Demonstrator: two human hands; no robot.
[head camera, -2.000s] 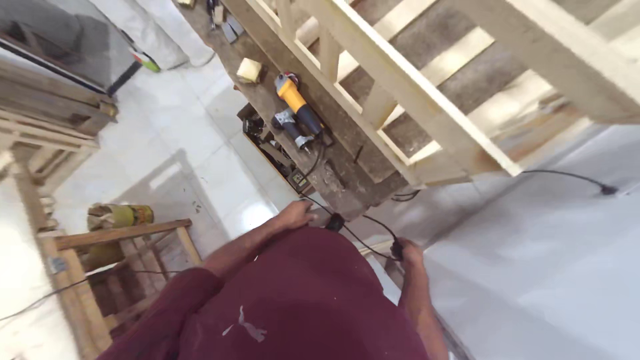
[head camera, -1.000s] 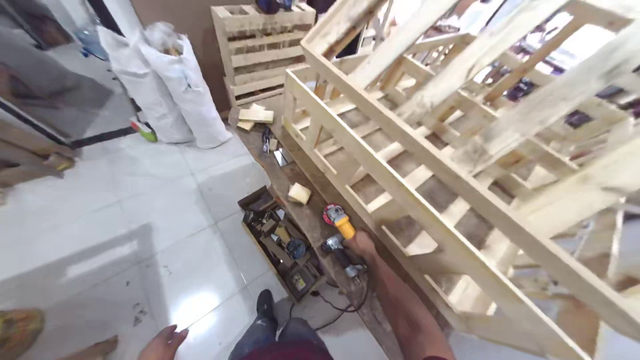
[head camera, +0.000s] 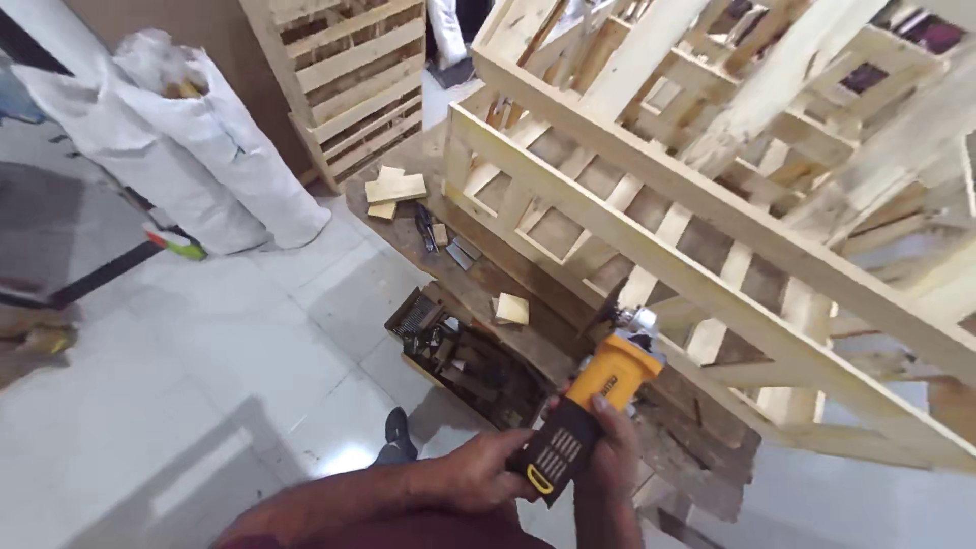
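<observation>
A yellow and black angle grinder (head camera: 614, 374) is held in front of me, its disc and metal head pointing up and away, close to the slatted wooden frame (head camera: 579, 187). My left hand (head camera: 488, 469) grips the black rear end of its body. My right hand (head camera: 614, 446) holds the body from the right side, with the thumb on the yellow part. Beneath the grinder lies the worn wooden bench (head camera: 465, 286). Part of the fingers of both hands is hidden behind the tool.
An open toolbox (head camera: 488, 374) of loose hardware lies left of the bench. Wood offcuts (head camera: 395, 191), a small block (head camera: 512, 309) and small tools (head camera: 425, 227) rest on the bench. White sacks (head camera: 221, 145) stand on the tiled floor, left of a slatted wooden crate (head camera: 358, 69).
Two seconds ago both hands held a black cable while the grinder lay on the bench. A second ago my right hand was at the grinder; now both hands hold it, lifted off the bench.
</observation>
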